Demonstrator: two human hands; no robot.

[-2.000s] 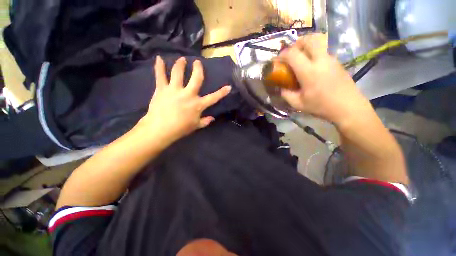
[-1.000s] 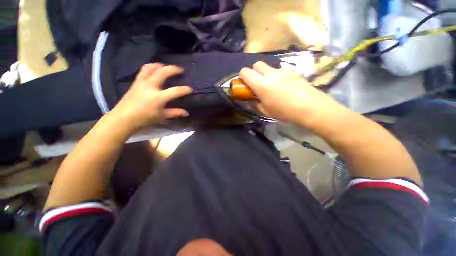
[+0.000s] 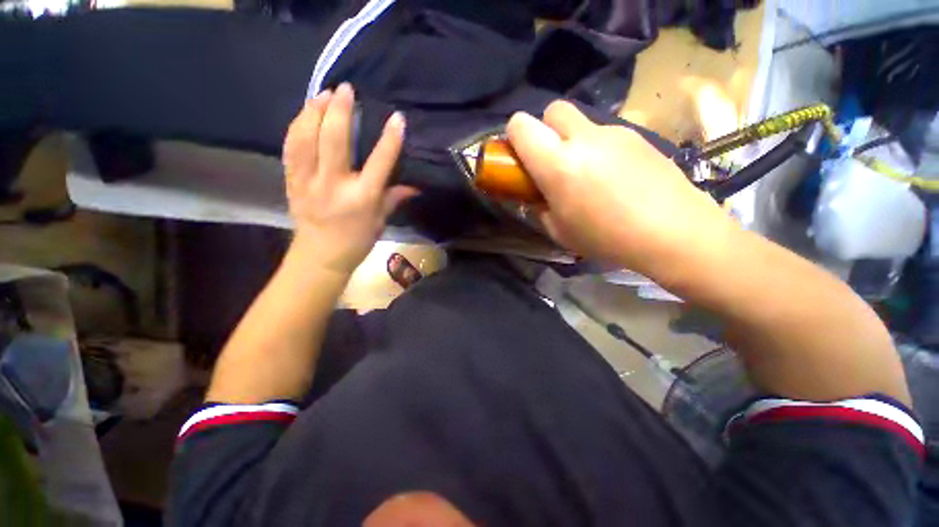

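A dark garment with a white striped band lies over the long black padded board. My right hand is closed around the orange-brown handle of the steam iron. The iron's pointed tip faces left and its body is on the dark cloth, partly hidden by my hand. My left hand rests on the garment left of the iron, near the lower end of the white band, with fingers apart. It grips nothing visible.
A yellow-green wrapped hose and black cord run right from the iron. Crumpled dark clothes lie at the far side on the tan table. A white rounded object is at right. A pale sheet hangs below the board.
The iron has moved from the metal rest onto the dark cloth, tip left. My left hand has turned and sits at the band. The view has shifted, so the garment appears further right.
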